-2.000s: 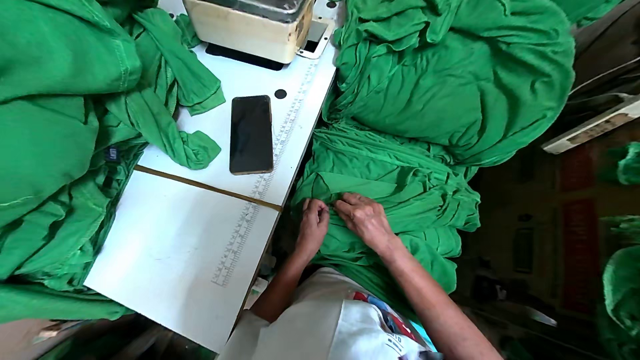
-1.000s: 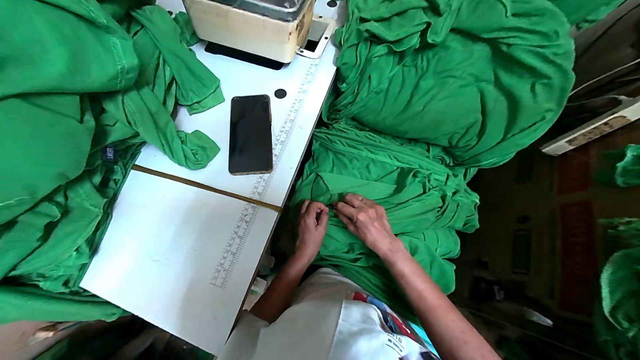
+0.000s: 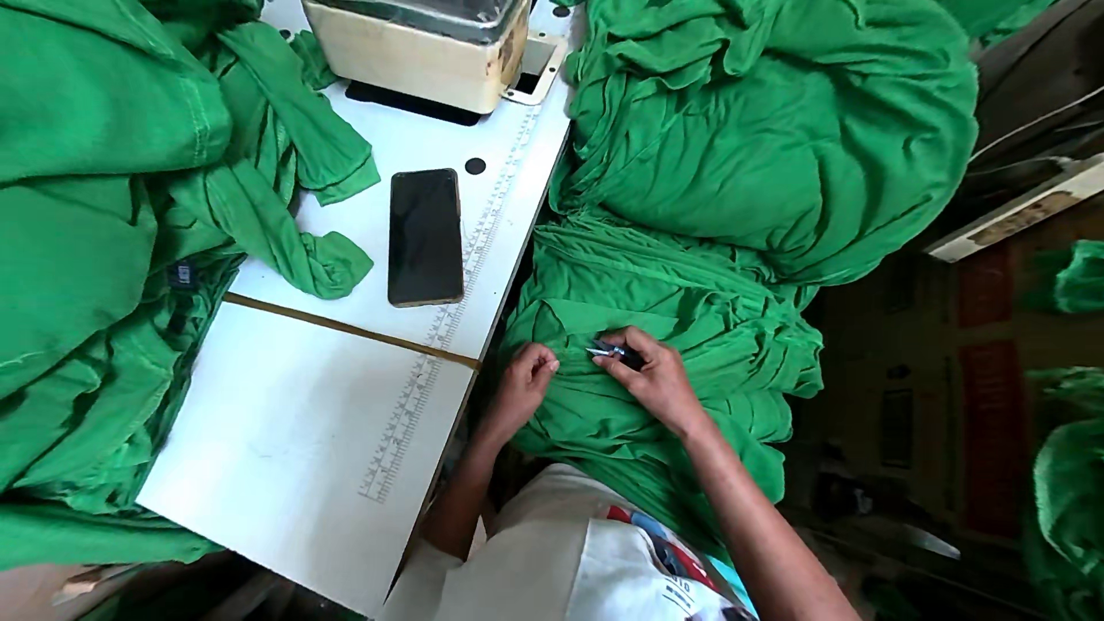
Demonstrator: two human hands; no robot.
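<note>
Green fabric (image 3: 690, 310) lies gathered in folds over my lap. My right hand (image 3: 647, 371) holds a small dark tool with a short metal tip, probably thread snips (image 3: 623, 354), just above the cloth. To its left, my left hand (image 3: 528, 379) rests at the fabric with thumb and fingertips pinched together; whether a thread or a bit of cloth is between them cannot be made out. A gap of green cloth shows between the two hands.
On my left is a white table (image 3: 302, 423) with a printed ruler scale (image 3: 431, 362), a black smartphone (image 3: 425, 237) and a cream sewing machine body (image 3: 423, 43). Green garments (image 3: 78, 259) heap over its far left side. A large green bundle (image 3: 802, 129) bulges beyond my lap.
Both hands were close together on the cloth; now they are farther apart. The small dark tool shows in my right hand, where none was visible before.
</note>
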